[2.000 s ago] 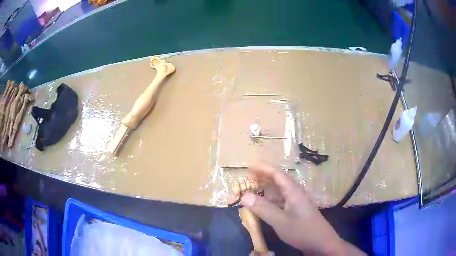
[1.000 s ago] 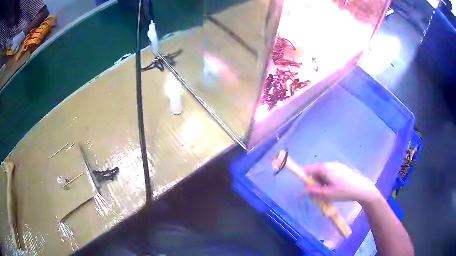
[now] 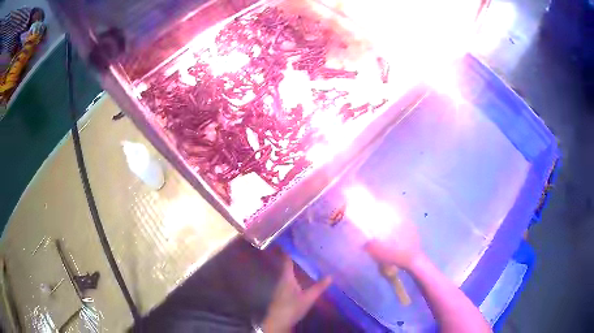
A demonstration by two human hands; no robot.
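My right hand (image 3: 397,250) is on a tan figure leg (image 3: 397,286) over the white liner in a blue crate. The squared peg end sticks out below my hand. A small dark reddish patch shows near the foot end; pink glare blurs the foot and my fingers, so contact with the liner is unclear. My left hand (image 3: 293,299) is empty at the bottom centre, thumb and fingers apart, beside the crate's near left edge.
A glowing metal-edged box (image 3: 260,237) full of dark straps (image 3: 202,123) overhangs the bench and crate. On the bench lie a white glue bottle (image 3: 144,166), a black cable (image 3: 91,201) and a dark strap (image 3: 86,281). A person's arm and orange parts (image 3: 23,62) show far left.
The view has swung right and closer to the glowing box. My right hand and the leg sit further left in the picture. My left hand has come into view.
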